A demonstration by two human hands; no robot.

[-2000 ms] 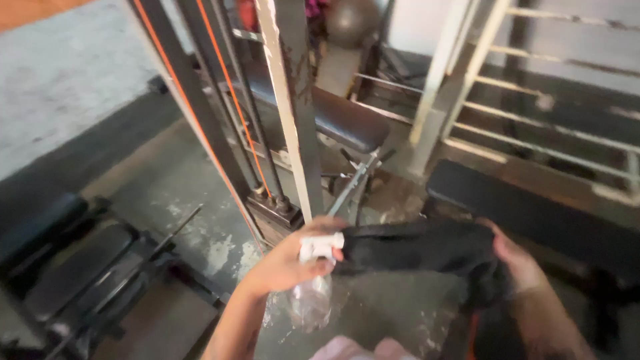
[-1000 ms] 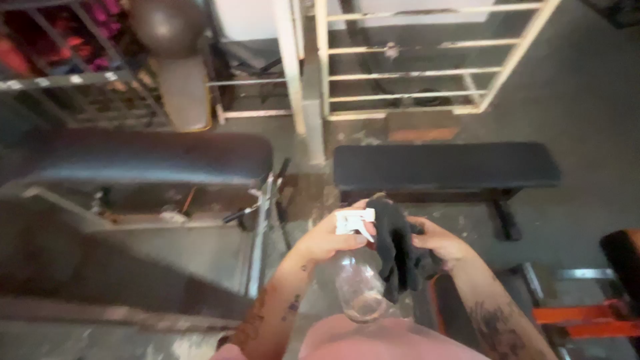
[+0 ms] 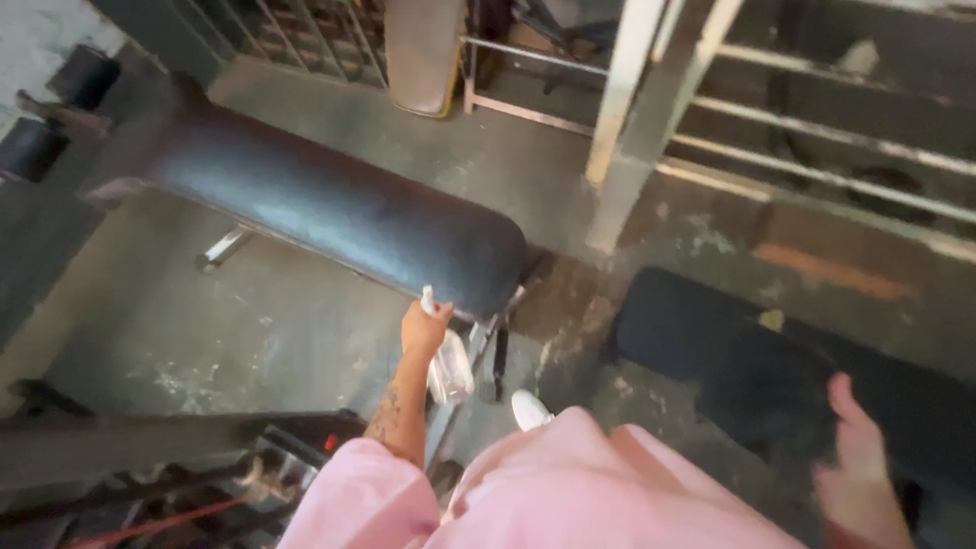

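My left hand (image 3: 424, 328) grips a clear spray bottle (image 3: 451, 370) by its neck, below the white trigger head (image 3: 428, 300). The bottle hangs beside the rounded near end of a dark padded weight bench (image 3: 343, 206). On the right, my right hand (image 3: 858, 435) has its thumb raised against a black cloth (image 3: 770, 381), which hangs in front of a flat black bench (image 3: 679, 320). Cloth and bench are close in tone and blurred, so their border is hard to make out.
A pale metal rack with horizontal bars (image 3: 823, 137) stands at the upper right. Behind the padded bench is an upright pad (image 3: 423, 57). Dark gym equipment (image 3: 175, 450) lies at lower left. A white shoe (image 3: 530, 410) shows on the worn floor.
My hands were close together at the bottle and cloth; now they are wide apart, the left with the bottle, the right with the cloth. The view has swung toward the padded bench.
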